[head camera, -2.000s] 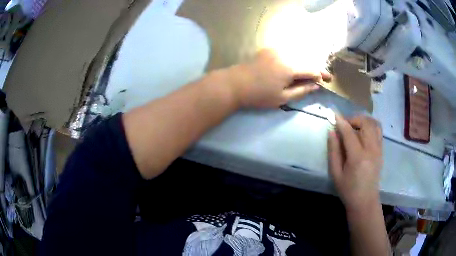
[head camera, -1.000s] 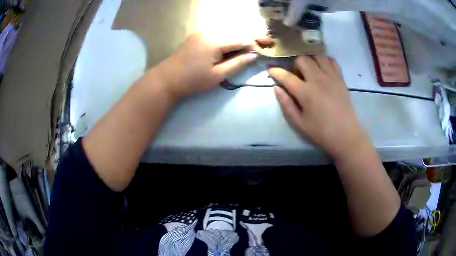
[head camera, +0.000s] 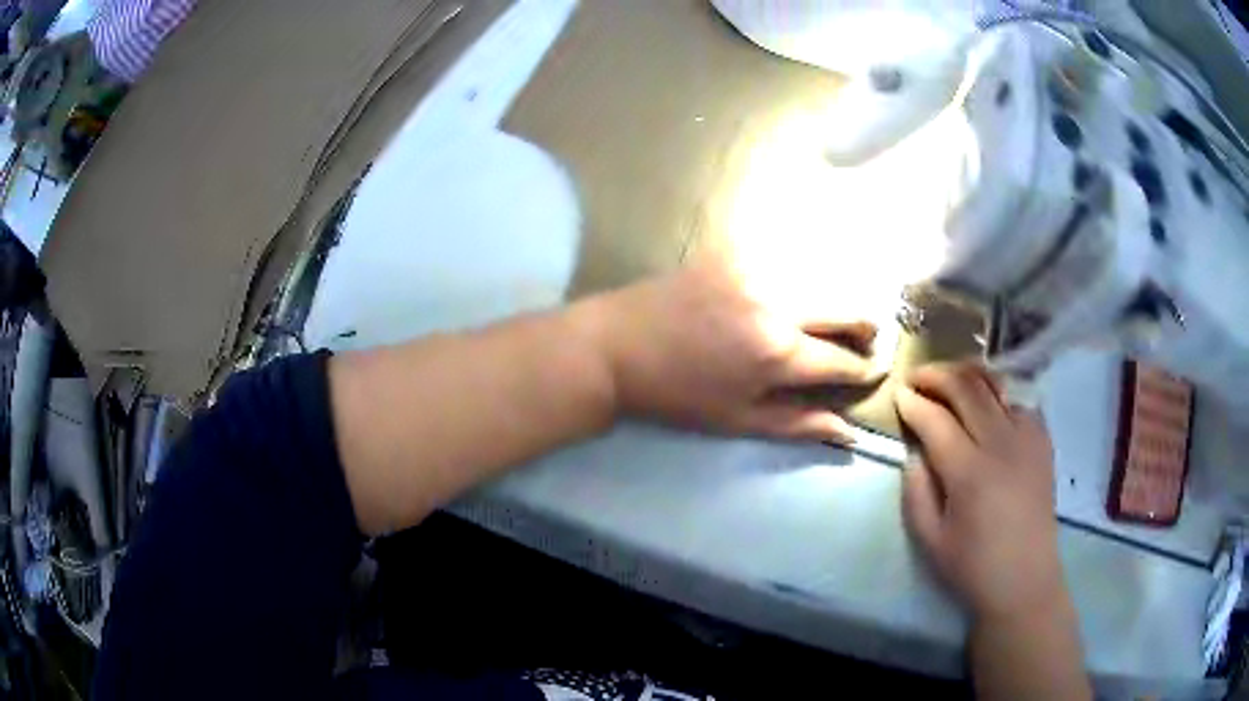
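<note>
A brown garment panel (head camera: 637, 130) lies on the white table under the sewing machine head (head camera: 1055, 178). My left hand (head camera: 740, 356) rests flat on the panel's near part, left of the needle area, fingers pointing right. My right hand (head camera: 979, 466) lies just right of it, fingertips on the cloth edge below the machine head. A thin pale strip shows between my hands. Lamp glare hides the needle area and part of the cloth. Whether the fingers pinch the cloth is hard to see; both hands press on it.
A stack of brown cut panels (head camera: 178, 178) lies at the left. A red-edged phone-like block (head camera: 1151, 445) lies right of my right hand. Striped cloth (head camera: 137, 34) is at the upper left. Tied bundles (head camera: 69, 534) stand at the far left. The table's front edge (head camera: 658, 575) curves below my arms.
The view has shifted, showing more of the machine head. My hands remain close together at the cloth edge. The dark-edged grey opening seen between them earlier has given way to a thin pale strip.
</note>
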